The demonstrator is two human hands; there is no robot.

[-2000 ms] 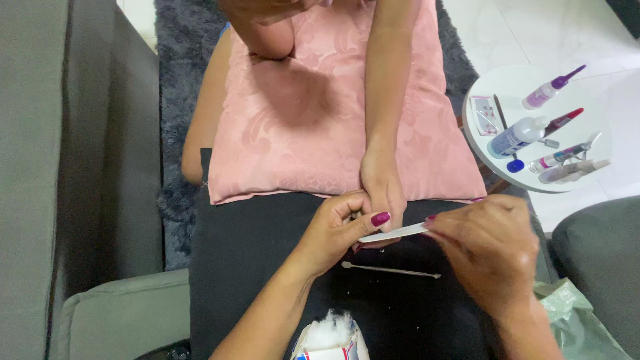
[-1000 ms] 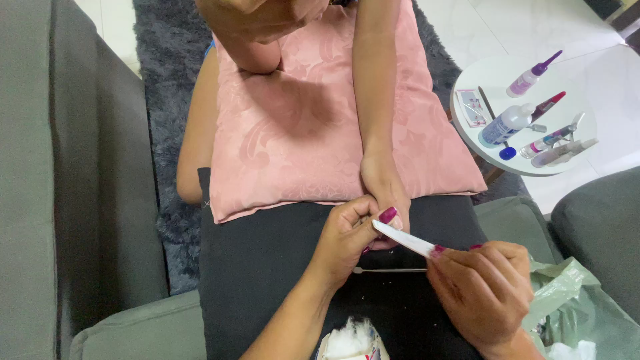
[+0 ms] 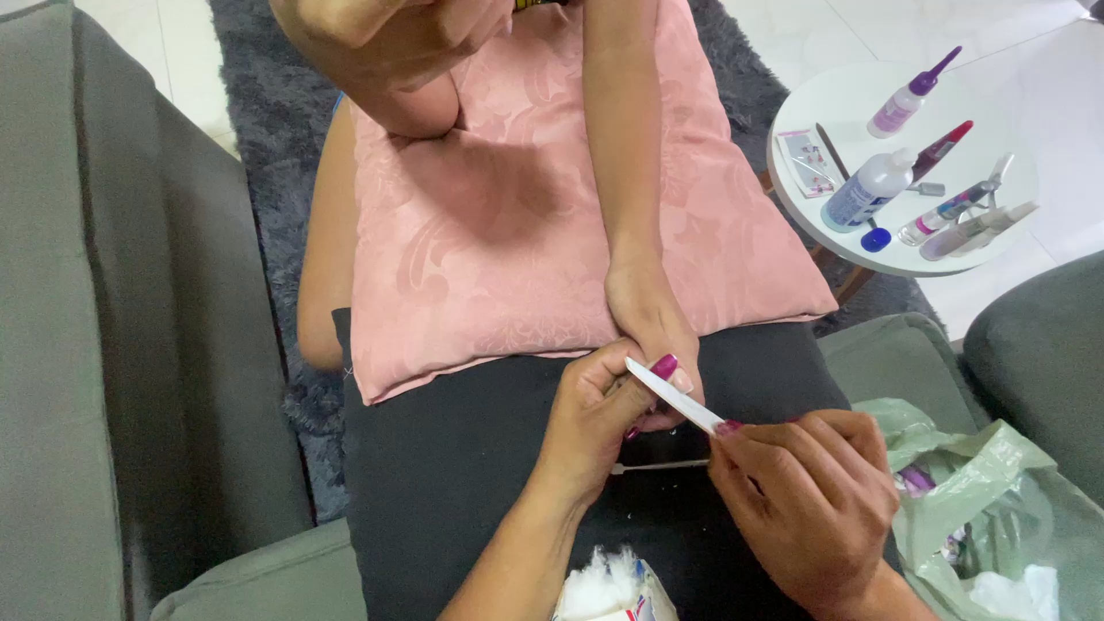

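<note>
My left hand (image 3: 595, 414) is closed around the fingers of another person's hand (image 3: 660, 332), whose forearm lies across a pink patterned cushion (image 3: 535, 250). Between the thumb and fingers of my right hand (image 3: 802, 492) is a white nail file (image 3: 677, 397), slanting up to the left with its flat side across the held fingers, close to my left thumb. Whether the file touches a nail cannot be told. Under my hands, on the black cloth (image 3: 457, 483), lies a thin metal cuticle tool (image 3: 660, 467), partly hidden by my right hand. Small pale specks dot the cloth.
Cotton in an opened package (image 3: 608, 591) stands at the bottom edge. At right, a round white side table (image 3: 862, 86) bears several bottles, a blue cap (image 3: 876, 240) and slim tools. A pale green plastic bag (image 3: 1000, 457) with waste is at lower right. Grey upholstered seating (image 3: 190, 345) flanks the left.
The file was nearly level across the fingers two seconds ago and now slopes up to the left. My left hand still holds the other person's fingers. The view has shifted slightly.
</note>
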